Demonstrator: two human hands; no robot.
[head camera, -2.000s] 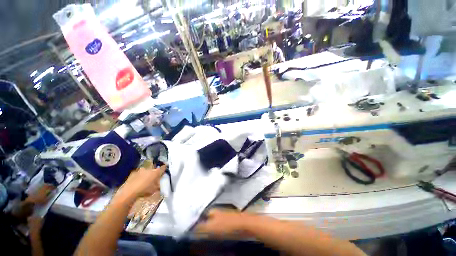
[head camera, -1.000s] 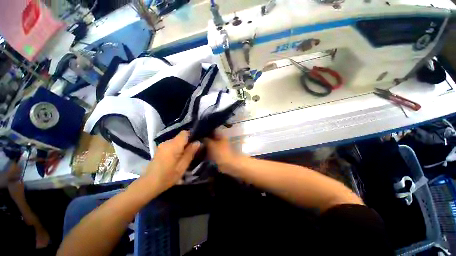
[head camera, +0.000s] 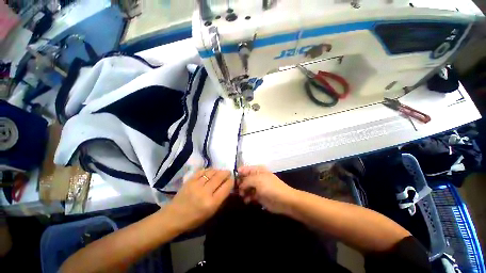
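Observation:
The white garment body with navy panels and dark lines lies heaped left of the needle. One edge with a thin dark strip runs from the presser foot towards me to the table's front edge. My left hand is on the cloth near that edge, its fingers bent over it. My right hand pinches the end of the dark-edged cloth just beside the left fingertips. The lockstitch sewing machine stands at the back. Whether the foot is down on the cloth is too small to tell.
Scissors lie against the machine bed, and small snips lie to the right. Brown cardboard and a blue neighbouring machine are at left. A grey-blue basket and a bright blue crate stand below the table.
The view has tilted down and closer. The bunched dark cloth edge is now stretched straight from the needle towards me. Both hands have come together at its near end.

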